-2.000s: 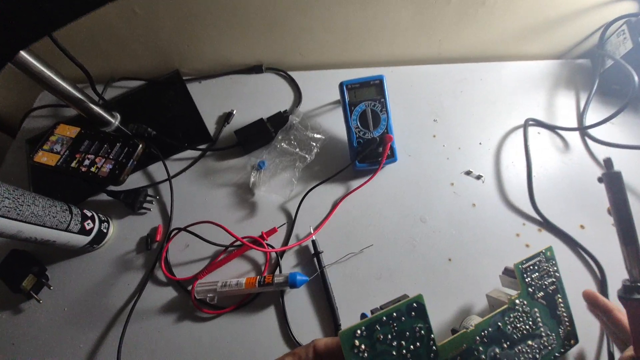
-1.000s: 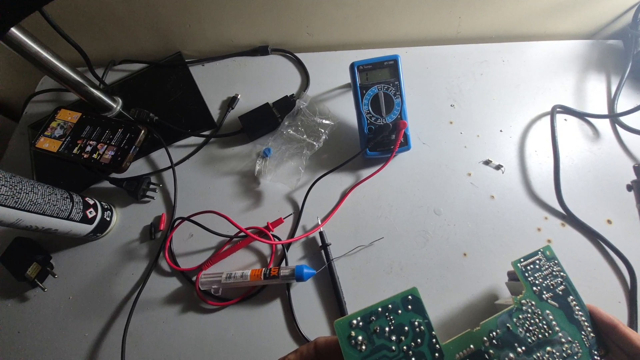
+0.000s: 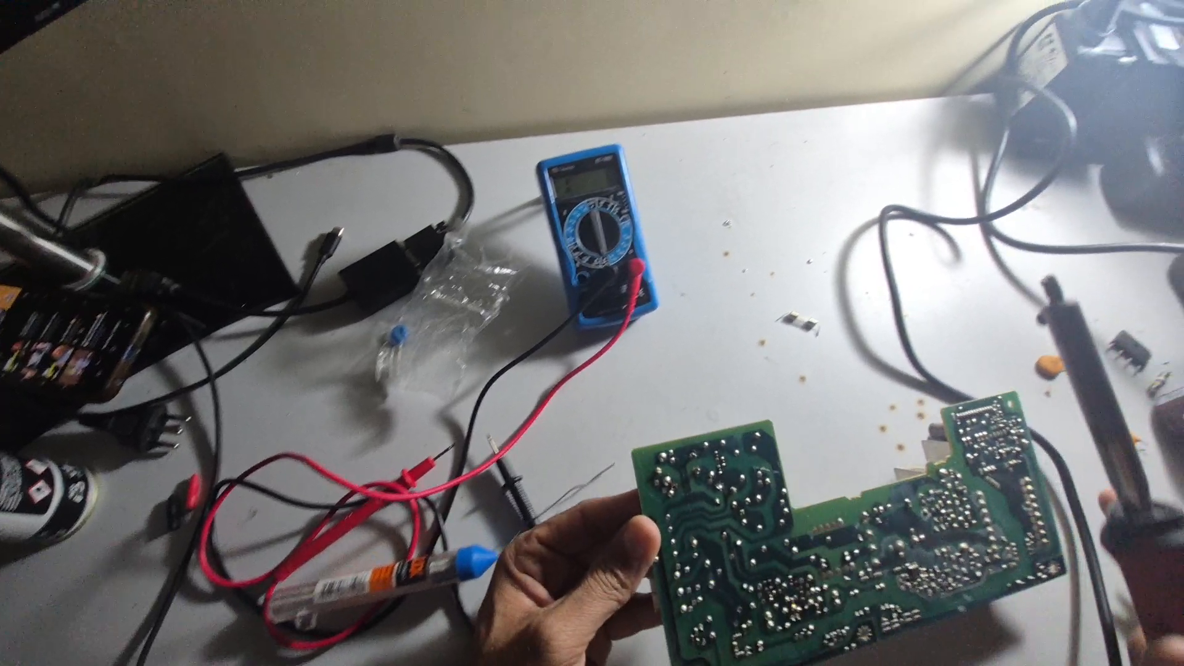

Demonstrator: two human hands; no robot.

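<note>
My left hand (image 3: 578, 578) grips the left edge of a green circuit board (image 3: 832, 555), thumb on the soldered side, which faces the camera. At the right edge my right hand (image 3: 1142, 638), mostly out of frame, is closed on the red handle of a soldering iron (image 3: 1101, 398); its tip points up and away, beside the board and not touching it. Behind the board lies a blue digital multimeter (image 3: 599, 236) with red and black leads. A clear tube with a blue cap (image 3: 370, 583) rests among the looped leads, left of my left hand.
A clear plastic bag (image 3: 444, 314), a black adapter (image 3: 379, 276) and a phone (image 3: 74, 342) lie to the left, with a can (image 3: 42, 499) near the edge. Loose components, including a black chip (image 3: 1128, 350) and an orange disc (image 3: 1050, 367), lie at the right. Cables cross both sides.
The board has come up further into view, with more of my left hand showing. My right hand, at the board's right edge one second ago, is now on the soldering iron.
</note>
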